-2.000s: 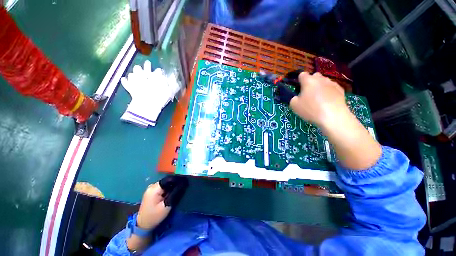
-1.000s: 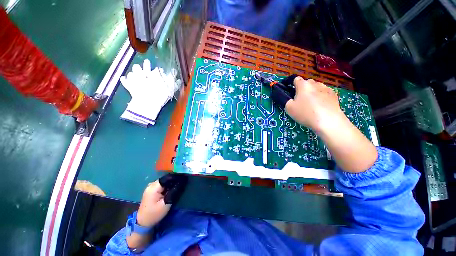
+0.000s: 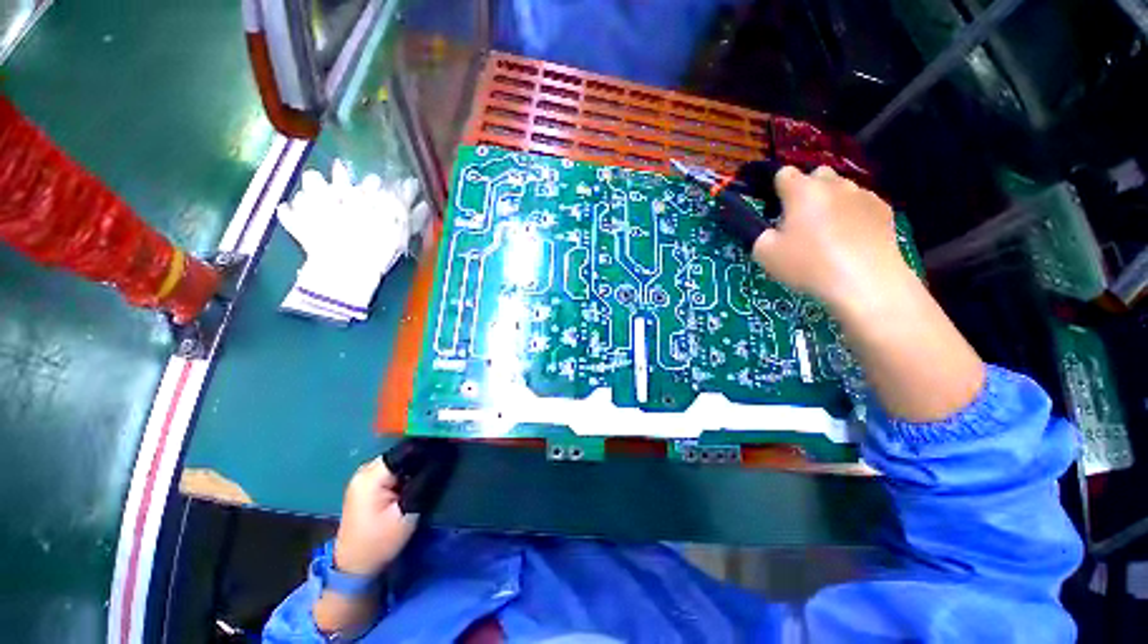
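Note:
A large green circuit board (image 3: 567,283) lies solder side up on an orange-brown slotted fixture (image 3: 592,111). My right hand (image 3: 831,239) is shut on side cutters (image 3: 720,189) with black handles and orange-red near the pivot. Their metal tips are over the board's far edge. Black covering and handles are hard to tell apart there. My left hand (image 3: 375,510), with black on its fingertips and a blue wrist band, is at the board's near left corner. Its fingertips are partly hidden, so I cannot tell whether it grips the board.
White gloves (image 3: 337,239) lie left of the fixture. A red-wrapped post (image 3: 88,214) stands at the far left beside a pale rail. A clear panel's frame stands at upper left. A dark red object (image 3: 816,145) is at the fixture's far right corner. Blue clothing shows beyond the fixture.
The cutters have moved right and a little outward from the upper middle of the board. The whole view has shifted, so the board appears farther left. My left hand stays at the near left corner.

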